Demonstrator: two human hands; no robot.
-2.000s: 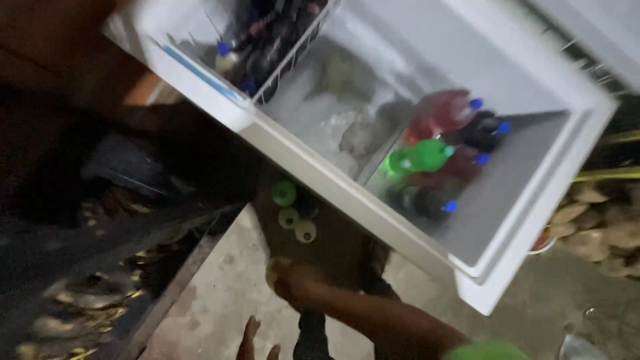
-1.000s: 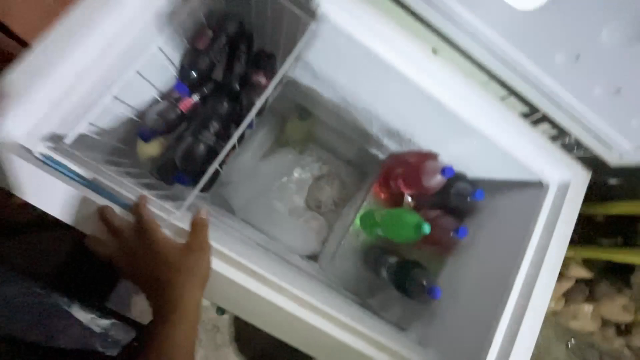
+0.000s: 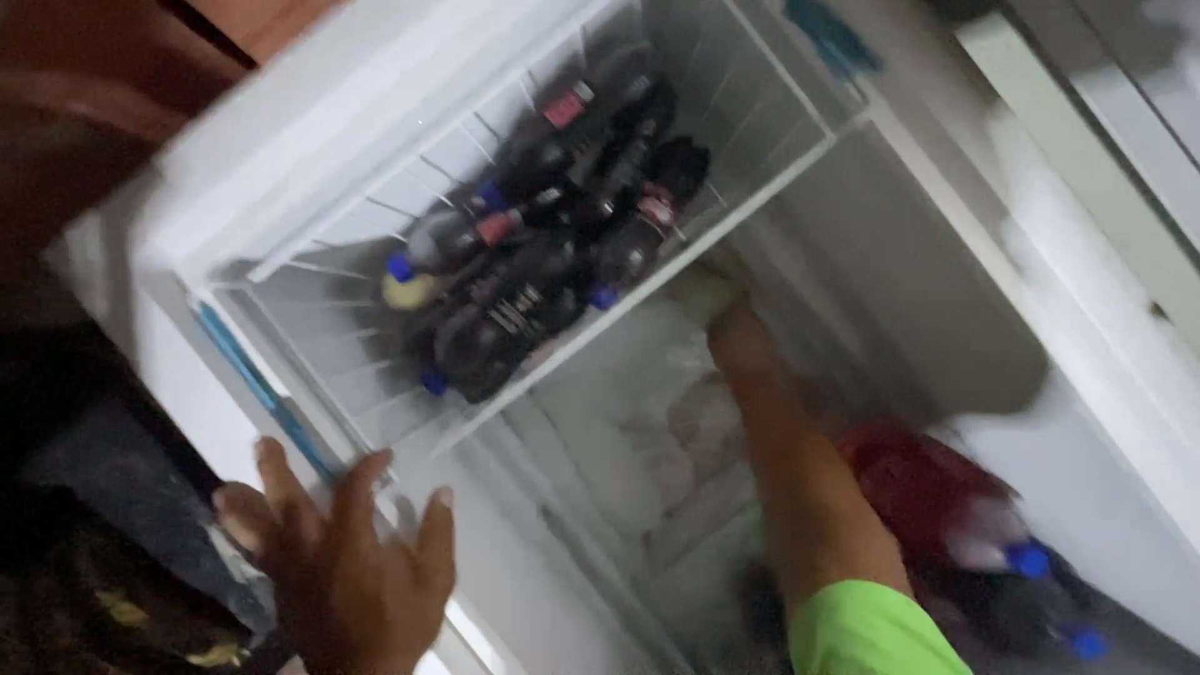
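Note:
My left hand (image 3: 352, 553) has its fingers spread against the near rim of a white chest freezer (image 3: 155, 352), beside a blue strip (image 3: 258, 380). My right arm, in a bright green sleeve, reaches down into the freezer. Only the back of my right hand (image 3: 736, 323) shows, at a pale greenish bundle (image 3: 703, 286) on the freezer floor by the basket; its fingers are hidden and blurred. A white wire basket (image 3: 656, 281) holds several dark drink bottles (image 3: 506, 319) with blue caps. A clear plastic bag (image 3: 675, 403) lies near my right forearm.
A red drink bottle (image 3: 919, 487) and dark bottles (image 3: 1022, 600) lie at the freezer's right end, partly behind my forearm. The raised lid (image 3: 1059, 141) is at upper right. Brown furniture or boxes stand beyond the upper left corner.
My left hand stays at the freezer rim, where it was a second ago. My right arm has come into the freezer, down to the greenish bundle. The view has moved closer to the basket.

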